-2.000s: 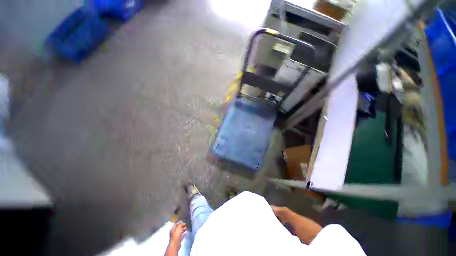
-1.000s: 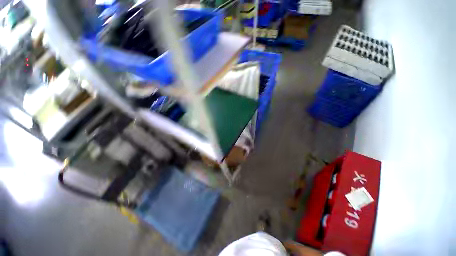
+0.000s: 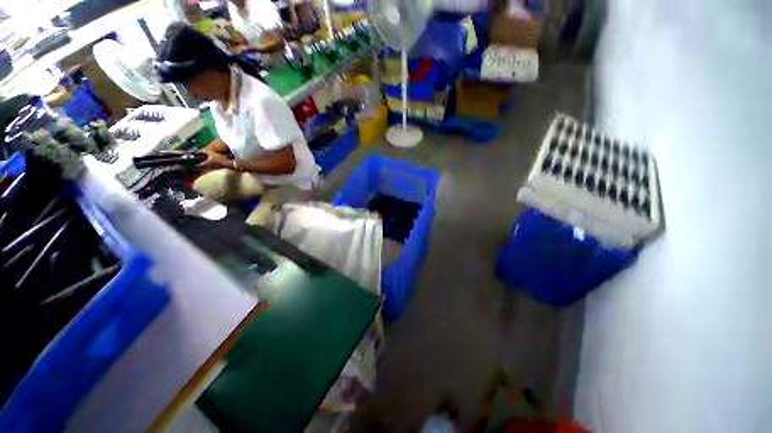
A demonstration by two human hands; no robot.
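Observation:
Neither of my hands is in view. Nearest in front of me, a green-topped bench (image 3: 292, 351) stands at the lower middle, its surface shiny. At the left edge, a blue plastic bin (image 3: 93, 338) holds long black parts (image 3: 42, 245), cut off by the picture's edge. A seated person in a white shirt (image 3: 258, 127) holds a long black device (image 3: 169, 159) over the bench beyond.
A blue tote (image 3: 409, 254) with black parts stands on the floor beside the bench. A white parts tray (image 3: 592, 173) with rows of dark pieces rests on a blue bin (image 3: 554, 262) by the right wall. A standing fan (image 3: 405, 84) is farther back. Something red shows at the bottom edge.
The view has swung around and moved forward. The blue trolley has left the picture, and the red box is nearly out at the bottom. The seated person and fan now show. My arm has left view.

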